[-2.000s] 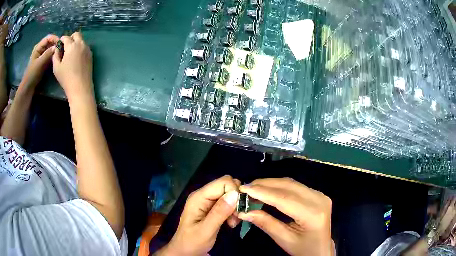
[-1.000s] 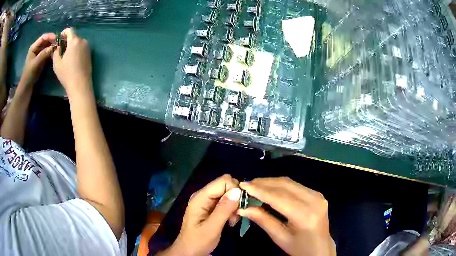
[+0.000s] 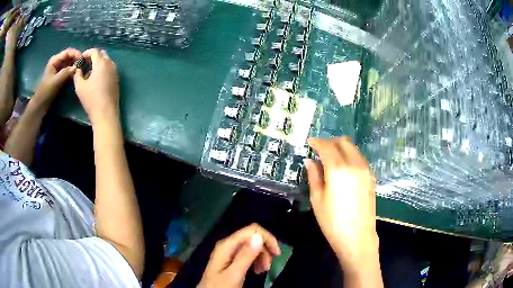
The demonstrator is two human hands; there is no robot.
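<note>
The clear blister tray lies on the bench in front of me, with small modules in several of its rows. My right hand is over its near right part, thumb and index fingertips beside a silvery module; I cannot tell if they grip it. My left hand is above my lap, loosely curled with the thumb near the fingers. No part shows in it, but its inner side is hidden. A yellow patch shows through the tray. A white paper piece lies on its right side.
A tall pile of clear trays stands right of the tray. A lower clear pile is at the back left. At left, a person's two hands hold a small dark part over the green bench. The bench's front edge runs above my lap.
My hands have parted; the module held between them no longer shows there. My right hand has moved up to the tray, my left stays low. The whole view has shifted slightly.
</note>
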